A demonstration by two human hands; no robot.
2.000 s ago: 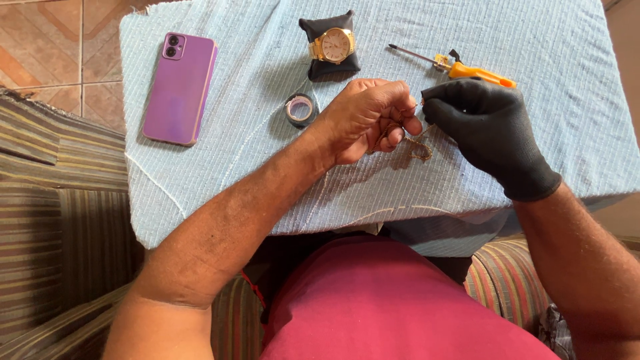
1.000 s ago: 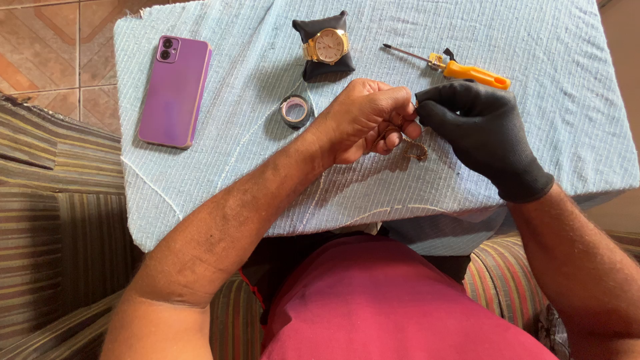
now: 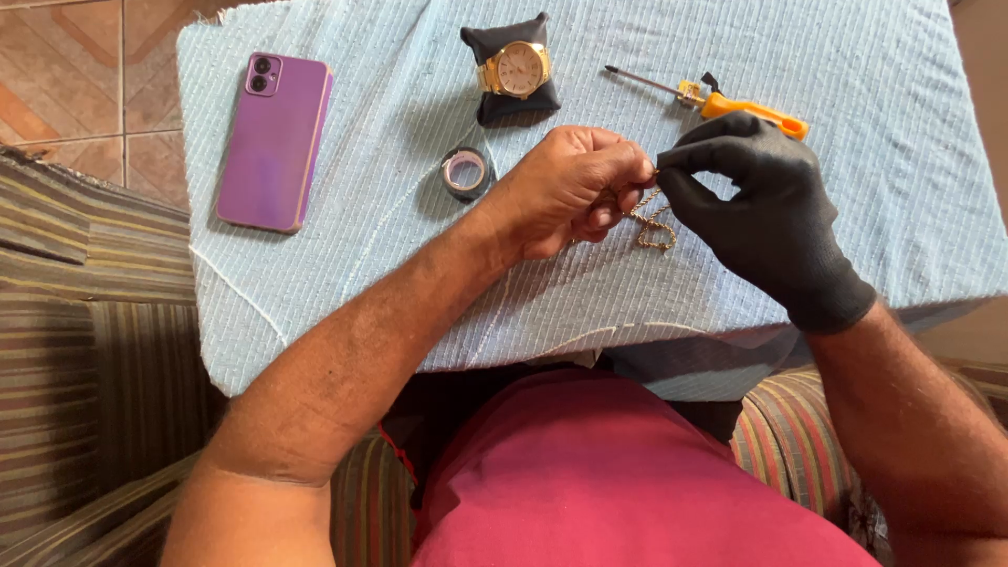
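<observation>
A thin gold-coloured chain [image 3: 655,235] hangs from my bare left hand [image 3: 587,189], its lower part looped over the cloth. My left thumb and forefinger pinch one end of it. My right hand [image 3: 748,189], in a black glove, meets the left fingertips with thumb and forefinger pressed together on a tiny gold-coloured part of the chain, mostly hidden by the fingers. Just above the right hand lies a screwdriver with an orange handle [image 3: 756,114], a small gold-coloured piece with a black tab beside its shaft.
A light blue cloth [image 3: 378,315] covers the table. A purple smartphone [image 3: 276,146] lies at the left. A gold-coloured wristwatch [image 3: 520,69] sits on a black cushion [image 3: 516,106] at the back. Beside my left wrist is a roll of black tape [image 3: 466,173]. Striped seats flank the table's near side.
</observation>
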